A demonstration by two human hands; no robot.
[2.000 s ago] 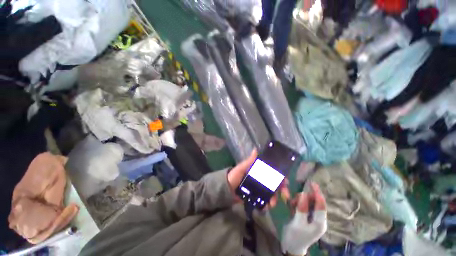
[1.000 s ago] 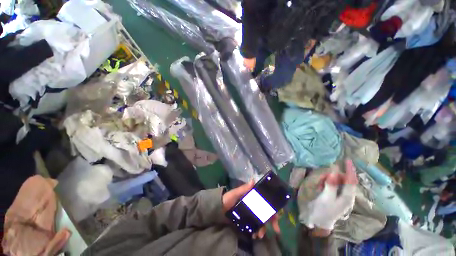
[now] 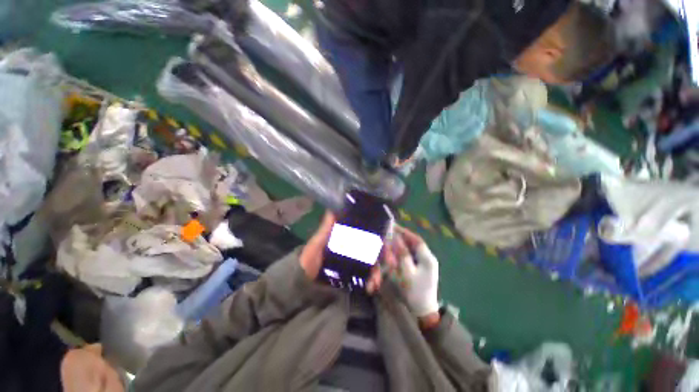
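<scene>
My left hand [image 3: 315, 251] holds a black smartphone [image 3: 357, 243] with a lit white screen, low in the middle of the view. Its fingertips show at the phone's lower right side. My right hand [image 3: 415, 269] has a white covering with bare fingertips. It is just right of the phone, fingers loosely bent and a little apart. I see nothing held in it, but the fingertips are blurred, and I cannot tell if they touch the phone.
A person in dark clothes [image 3: 460, 57] bends in from the top, close ahead. Plastic-wrapped rolls [image 3: 260, 126] lie ahead on the green floor [image 3: 490, 295]. Cloth scraps [image 3: 165, 184] heap at left. A beige bundle [image 3: 498, 191] and blue bag [image 3: 567, 249] are at right.
The view has turned to the right. My right hand has come in from the right to beside the phone. The other person now fills more of the top. My left hand still holds the phone.
</scene>
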